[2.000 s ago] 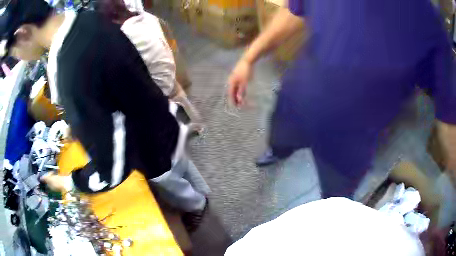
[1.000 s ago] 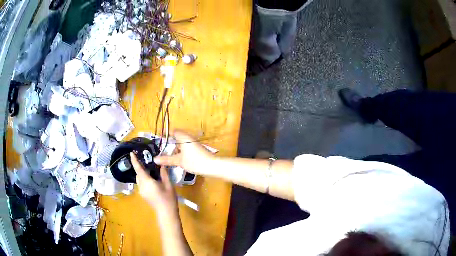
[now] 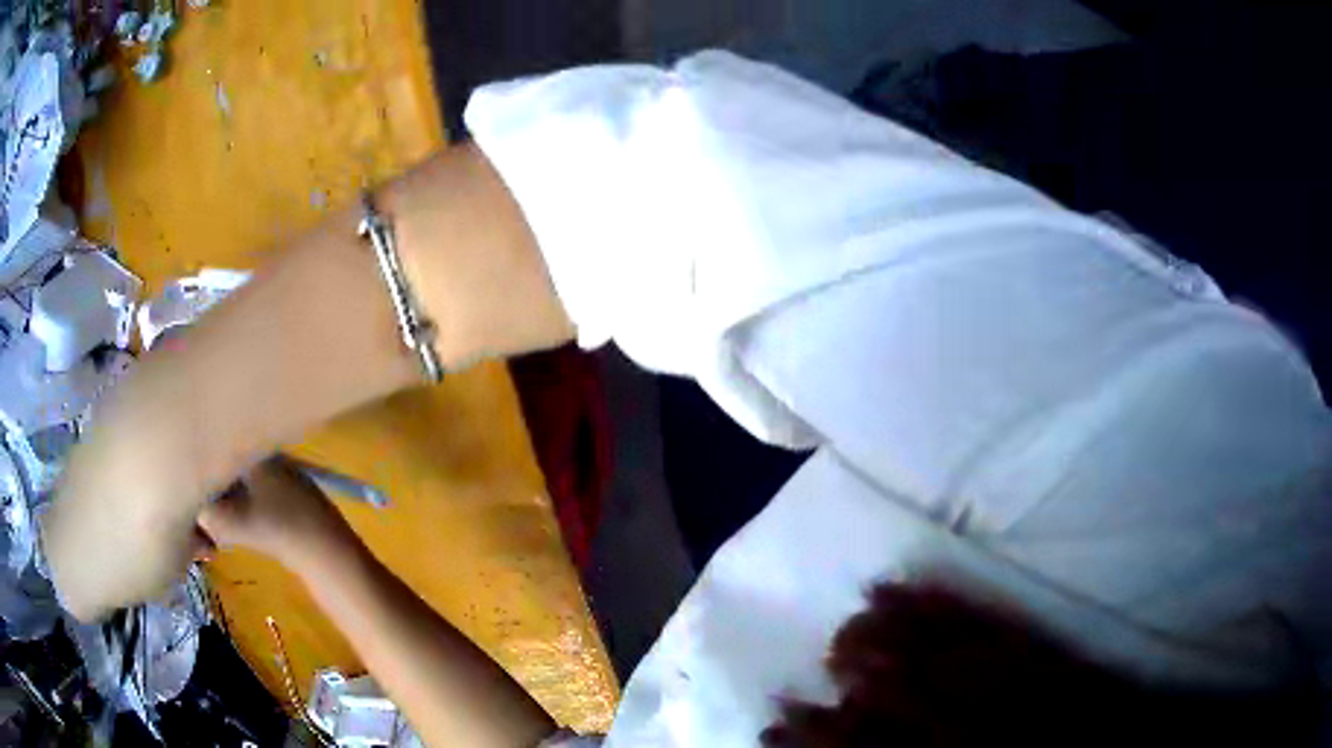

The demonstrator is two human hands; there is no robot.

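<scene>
My right hand (image 3: 117, 533) is blurred at the left, at the end of the bare forearm with the bracelet. It reaches over the heap of white housings (image 3: 85, 310). My left hand (image 3: 270, 512) is just right of it and lower, over the bench edge of the heap, with fingers bent towards the right hand. A small dark patch shows between the hands; I cannot tell what it is. Whatever either hand holds is hidden. The black camera head cannot be made out.
The yellow-orange bench (image 3: 292, 146) runs down the picture. A thin grey-white strip (image 3: 348, 485) lies by my left wrist. A small white part (image 3: 354, 710) and thin wires (image 3: 281, 661) lie lower down. My white sleeve (image 3: 614, 205) and dark hair cover much of the right.
The view has swung closer to my arms. Both hands now appear farther left, and the black camera head they were on a second ago is out of sight.
</scene>
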